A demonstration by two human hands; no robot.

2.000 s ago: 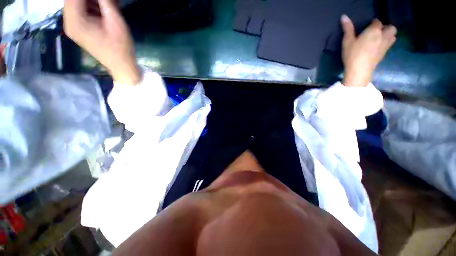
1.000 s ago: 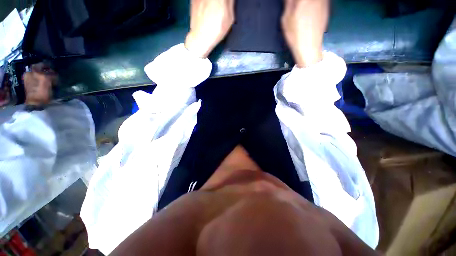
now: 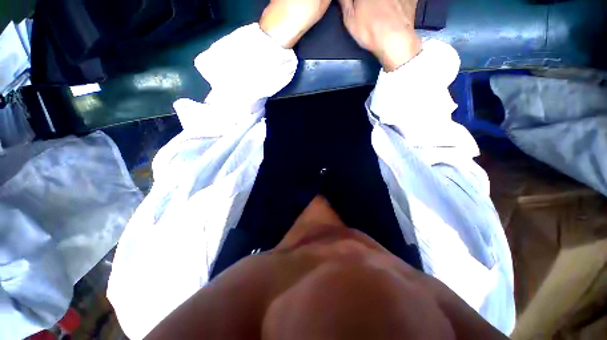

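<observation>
A black blank (image 3: 331, 38) lies on the dark-green bench (image 3: 496, 40) in front of me, near the bench's front edge. My left hand (image 3: 296, 16) rests on its left side, cut off by the top edge of the picture. My right hand (image 3: 383, 25) lies on its right side, fingers pointing up and left, partly cut off. A black section of it also shows right of my right hand. The fingertips are hidden or out of the picture, so whether either hand grips the blank cannot be told.
Black part-formed pieces (image 3: 100, 40) lie at the left of the bench. White cards (image 3: 14, 53) are at the far left. A neighbour's pale sleeve (image 3: 60, 219) is at left, another (image 3: 552, 119) at right. Brown cartons (image 3: 566, 265) stand on the floor at right.
From apart, both hands came together over the blank at the centre; since then my right hand has moved left, closer to my left hand. The neighbour's hand at left has left the picture.
</observation>
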